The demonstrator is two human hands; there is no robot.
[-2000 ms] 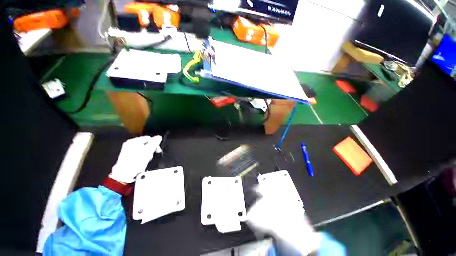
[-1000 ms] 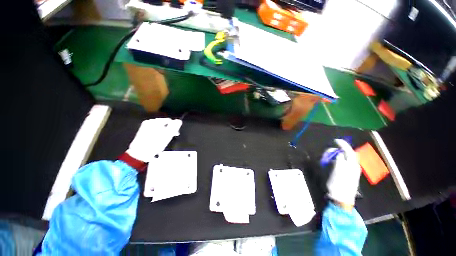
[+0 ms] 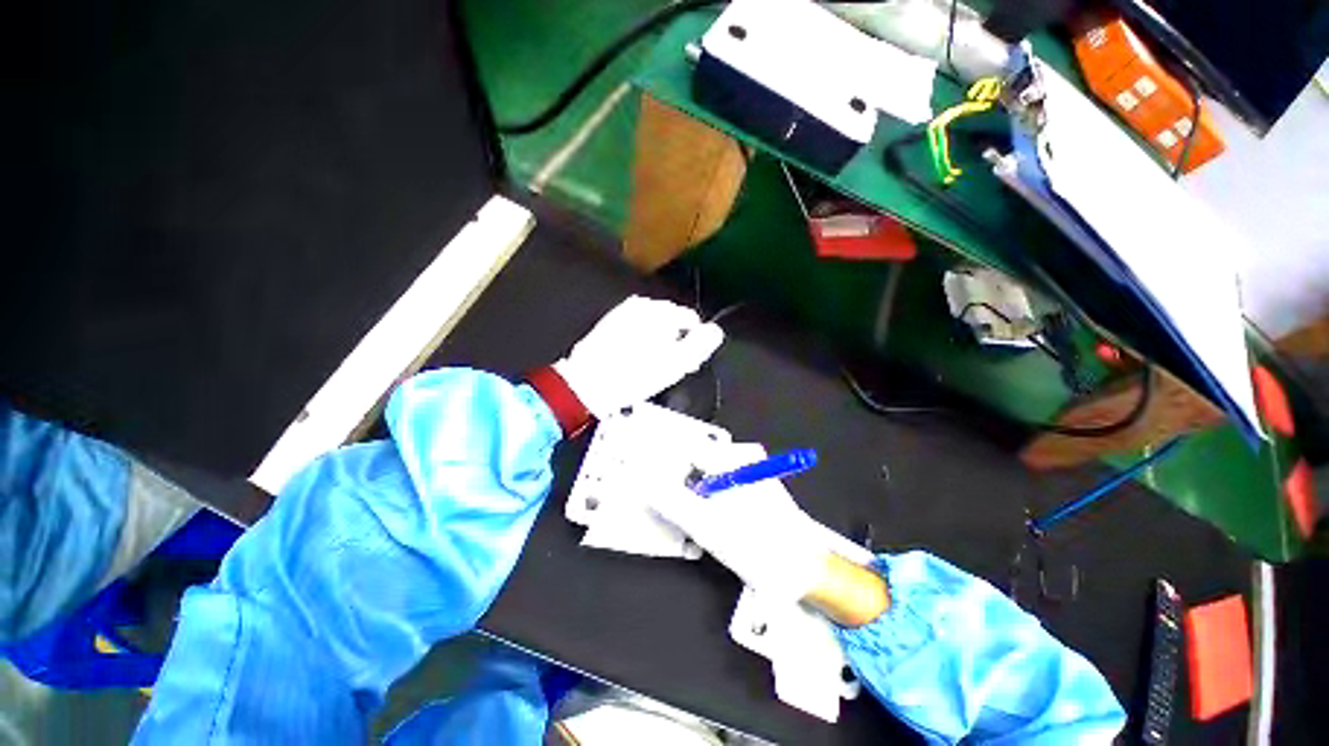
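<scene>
My right hand (image 3: pixel 736 517), in a white glove, is shut on a blue marker pen (image 3: pixel 761 471) and lies over the leftmost white box (image 3: pixel 605 481). The pen's tip is hidden by the glove. A white slip shows at that box's near edge. My left hand (image 3: pixel 641 354), gloved with a red cuff, is just behind the same box, beside thin black leads; whether it grips one cannot be told. A second white box (image 3: pixel 761 627) with a white slip (image 3: pixel 806 673) is partly under my right forearm. The third box is not visible.
A black remote (image 3: pixel 1162 663) lies beside an orange card (image 3: pixel 1220 656) at the right. The green shelf holds a dark-sided, white-topped unit (image 3: pixel 802 73), yellow cable (image 3: pixel 947 139) and clipboard (image 3: pixel 1144 219). A person's blue clothing (image 3: pixel 66 510) shows at left.
The view has turned left. My right hand has taken the blue pen from the right side of the mat to the leftmost box. The remote now shows beside the orange card.
</scene>
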